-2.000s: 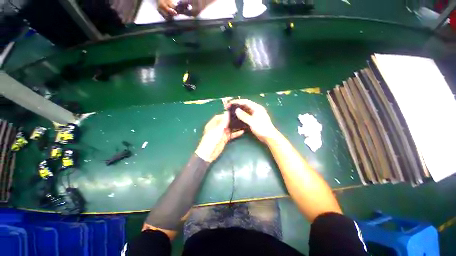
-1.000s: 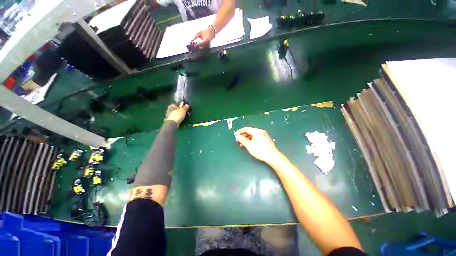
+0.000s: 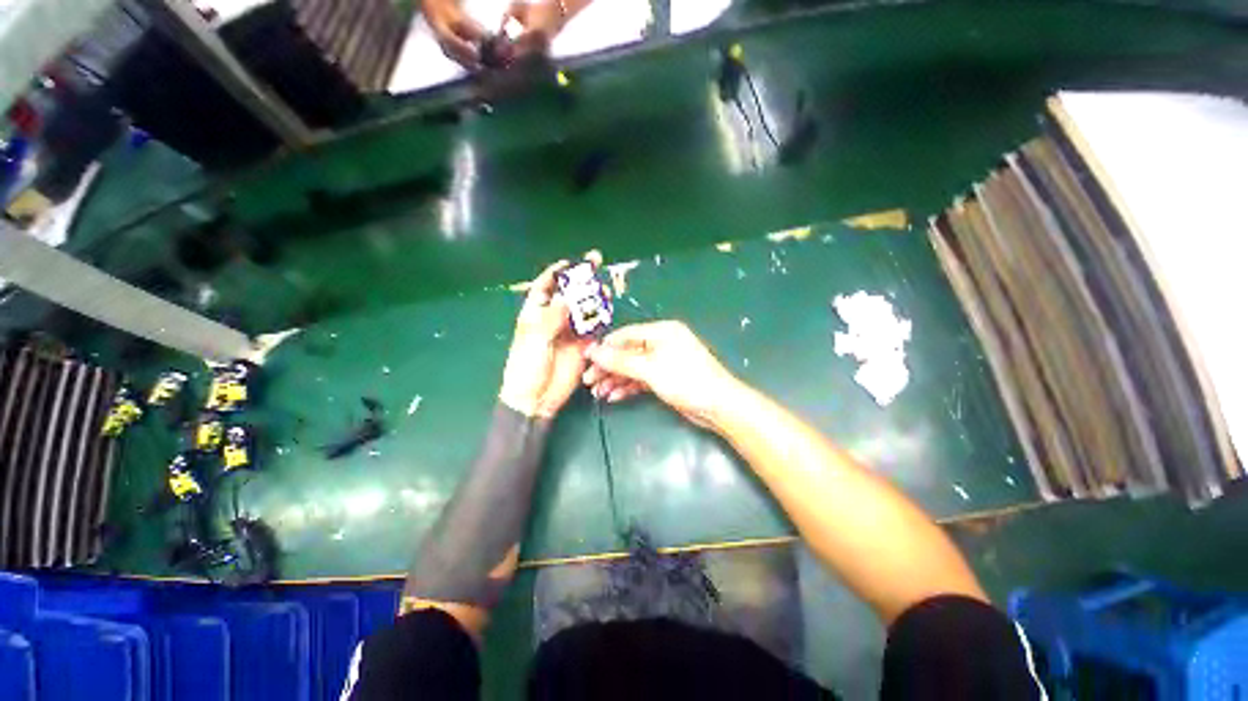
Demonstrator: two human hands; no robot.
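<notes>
My left hand (image 3: 545,336) holds a small circuit board unit (image 3: 586,299) above the green bench (image 3: 767,479). The unit shows a pale, dark-edged board face with a little yellow. My right hand (image 3: 654,367) is at the unit's lower end, its thumb and fingers bent together there; whether it grips the unit or its cord is too small to tell. A thin black cord (image 3: 608,459) hangs from the unit towards my lap.
Yellow-and-black units (image 3: 227,389) with tangled cords lie at left, beside stacked boards (image 3: 55,452). A loose cord clump (image 3: 359,430) and white tissue (image 3: 873,348) lie on the bench. A leaning board stack (image 3: 1040,301) stands right. Blue bins (image 3: 192,657) and a blue stool (image 3: 1163,630) stand below. A person's hands (image 3: 500,34) work opposite.
My left hand has come back from the green line to the bench centre with a unit in it. My right hand has moved slightly left to meet it.
</notes>
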